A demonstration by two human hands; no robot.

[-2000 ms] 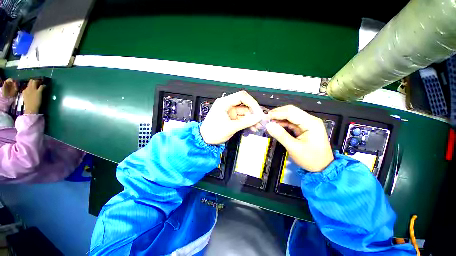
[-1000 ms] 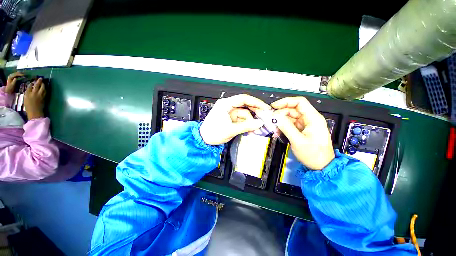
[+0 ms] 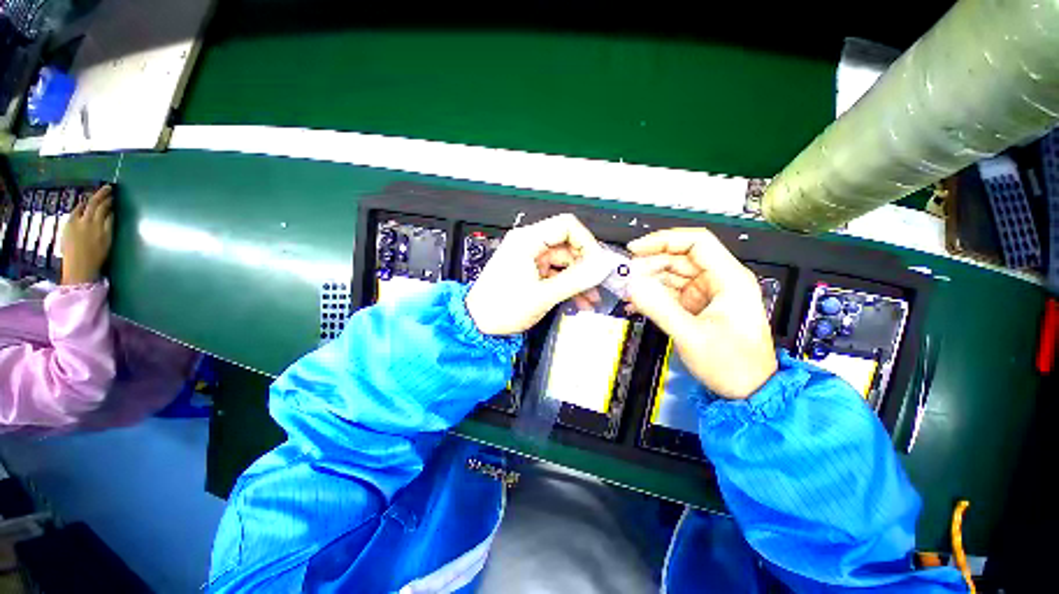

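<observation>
My left hand [image 3: 528,276] and my right hand [image 3: 705,304] meet over the middle of the foam tray [image 3: 488,207]. Between their fingertips they pinch a small clear or greyish film [image 3: 618,276] with a dark ring-shaped spot on it. A strip of clear film hangs below the fingers over the middle smartphone [image 3: 584,360], whose white battery with a yellow edge shows. My hands hide that phone's upper part. Other open-backed phones lie in the tray pockets. The rightmost smartphone [image 3: 854,331] shows dark round lenses and a black plate.
A pad sheet with black dots [image 3: 335,311] lies left of the tray. A film-wrapped post [image 3: 917,116] stands behind right. A green belt [image 3: 488,99] with a white edge runs behind. Tweezers [image 3: 920,400] lie right. Another person's hand [image 3: 87,236] is at far left by another tray.
My hands stay nearly in place while the small film between them has turned and shifted. The clear strip hangs down over the middle phone. The other person's one hand has left view.
</observation>
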